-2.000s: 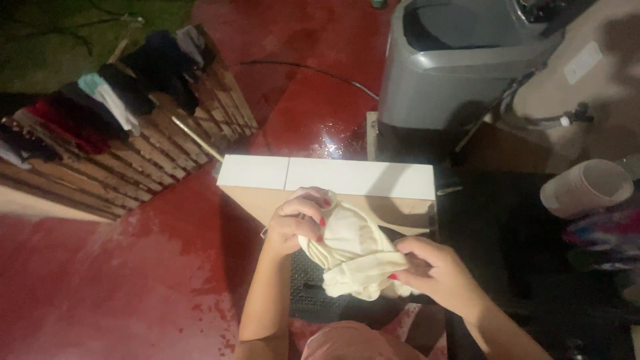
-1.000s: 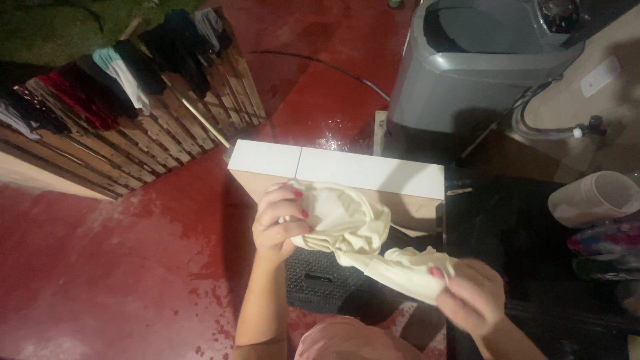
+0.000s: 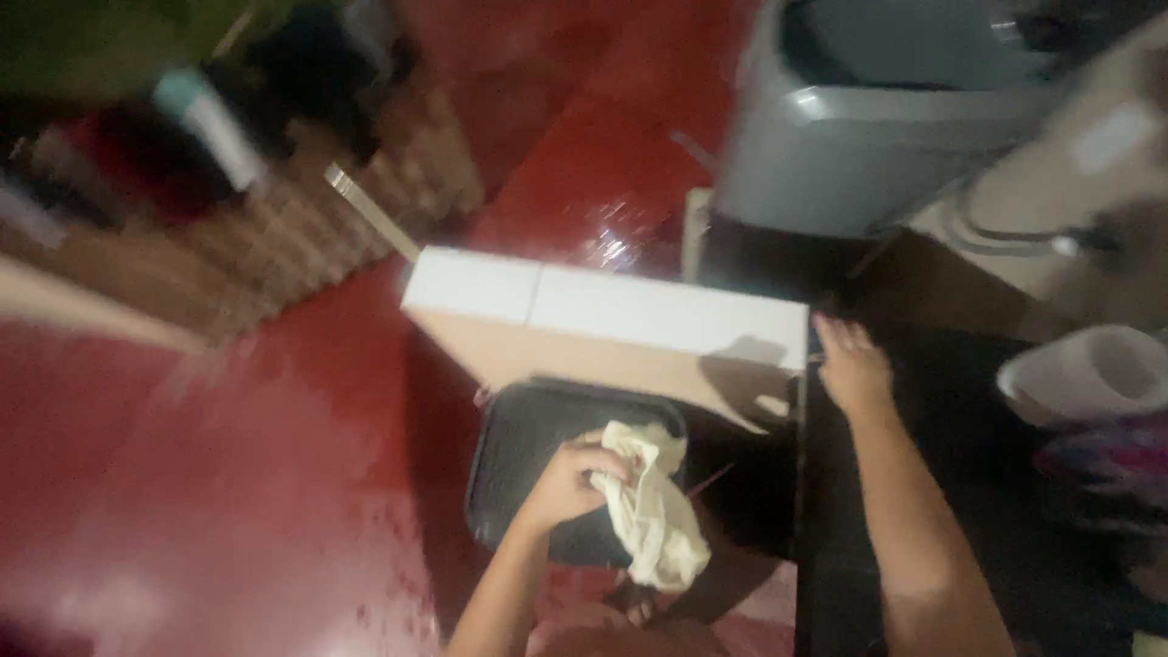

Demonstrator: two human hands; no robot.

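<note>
A crumpled, pale yellow cloth hangs from my left hand, whose fingers are closed on its upper part. Below the cloth lies a dark, rounded plastic basket or crate. My right hand is away from the cloth, at the right end of a white-edged board or panel; its fingers look extended with nothing in them, and blur hides whether they touch the panel's edge. The panel spans the space beyond both hands.
A grey washing machine stands at upper right. On the black surface at right is a white plastic container beside a colourful package. Dark, red and white clothes hang over a wooden slatted fence at left. The red floor shines wetly.
My right hand has let go of the cloth and moved away to the panel's right end. My left hand has lowered the cloth, which was stretched between both hands and now hangs bunched.
</note>
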